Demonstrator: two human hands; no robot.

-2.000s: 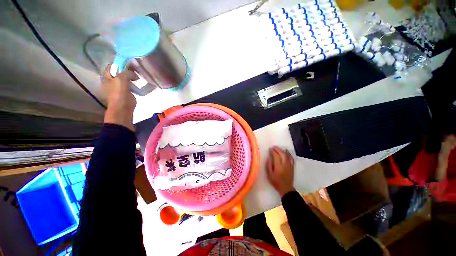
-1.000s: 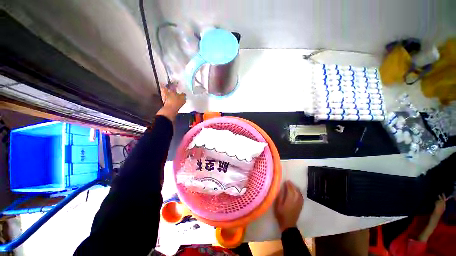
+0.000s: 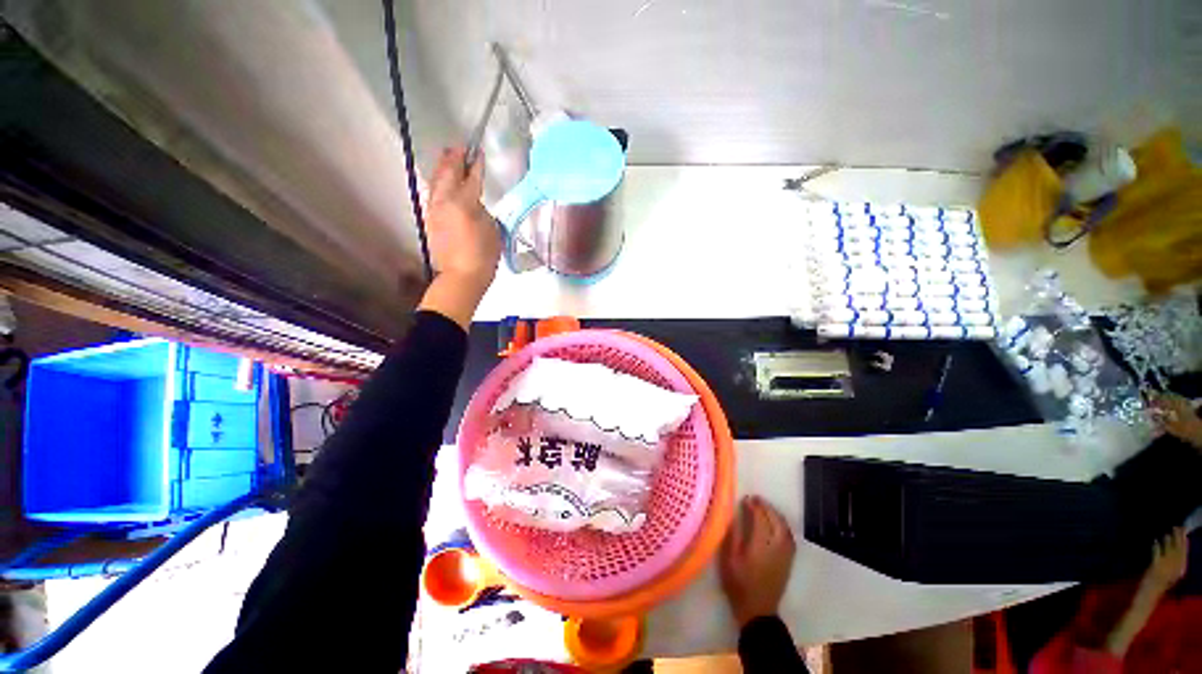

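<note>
The kettle (image 3: pixel 580 217) stands upright on the white bench against the wall, its light-blue lid closed and handle facing left. My left hand (image 3: pixel 461 231) is raised left of the kettle, apart from its handle, with the fingertips on a grey cord (image 3: pixel 488 112) that loops up the wall. My right hand (image 3: pixel 758 546) lies on the bench by the right side of the orange basin (image 3: pixel 722 507), with nothing seen in it. A pink perforated basket (image 3: pixel 679 487) sits inside the basin and holds a white printed packet (image 3: pixel 580 448).
White rolls with blue bands (image 3: pixel 903 270) lie right of the kettle. A black mat (image 3: pixel 686 349) bears a small metal plate (image 3: pixel 804 374). A black box (image 3: pixel 949 520) and orange cups (image 3: pixel 455 577) are nearer. A blue crate (image 3: pixel 99 435) stands left. Another person's hands (image 3: pixel 1167 560) show far right.
My left hand has left the kettle handle, gone to the cord by the wall and moved up with it. The kettle stays on the bench. My right hand stays beside the basin. The view has turned.
</note>
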